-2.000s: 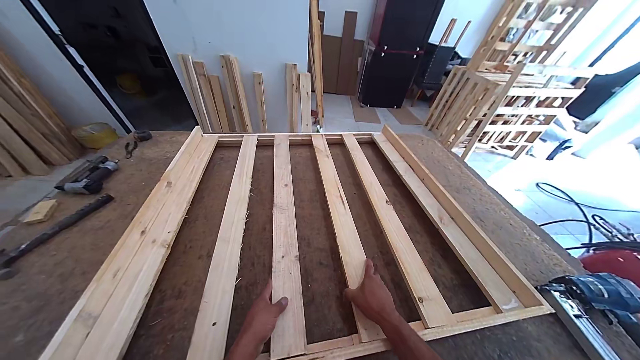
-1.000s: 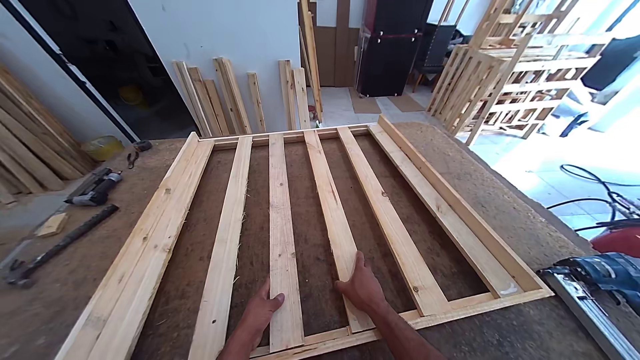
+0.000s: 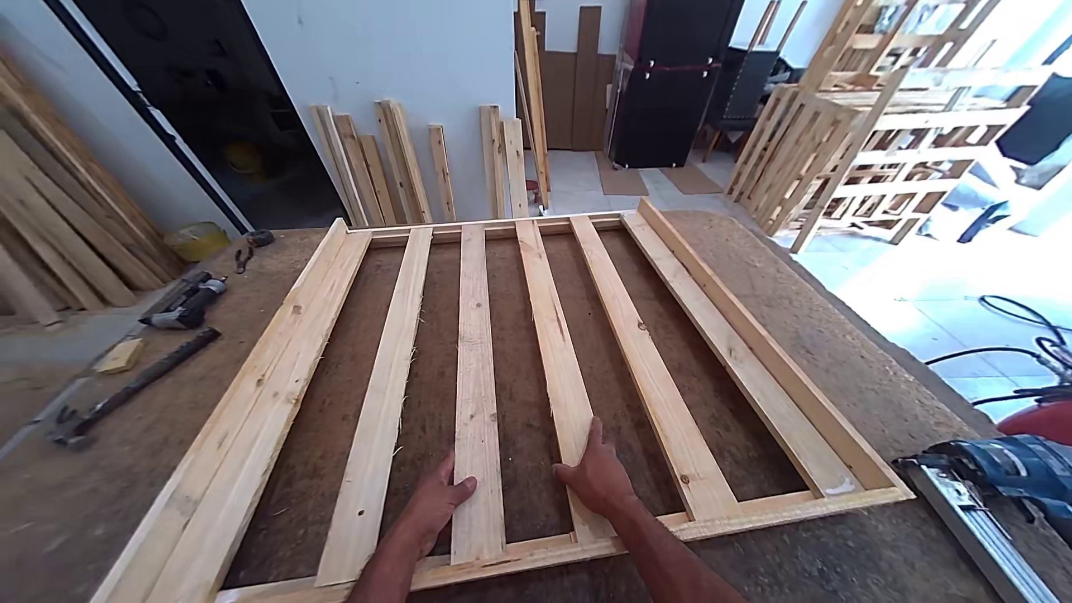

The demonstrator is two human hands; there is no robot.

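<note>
A rectangular wooden frame [image 3: 754, 342] with several lengthwise slats lies on the workbench. My left hand [image 3: 431, 502] grips the near part of one middle slat [image 3: 477, 377], its thumb on the top face and its fingers at the left edge. My right hand [image 3: 599, 477] is around the neighbouring slat [image 3: 557, 343] on the right, thumb at the left edge and fingers over the right side. Both slats span from the far rail to the near rail [image 3: 770, 515]. Another slat [image 3: 385, 394] lies left of my left hand, and one more [image 3: 649, 360] lies right of my right hand.
On the bench's left side lie a claw hammer [image 3: 138, 385], a small wood block [image 3: 121, 356] and a nail gun or similar power tool [image 3: 184, 301]. A blue power saw [image 3: 997, 477] sits at the right. Boards [image 3: 402, 159] lean on the wall; slatted wooden racks [image 3: 837, 151] stand beyond.
</note>
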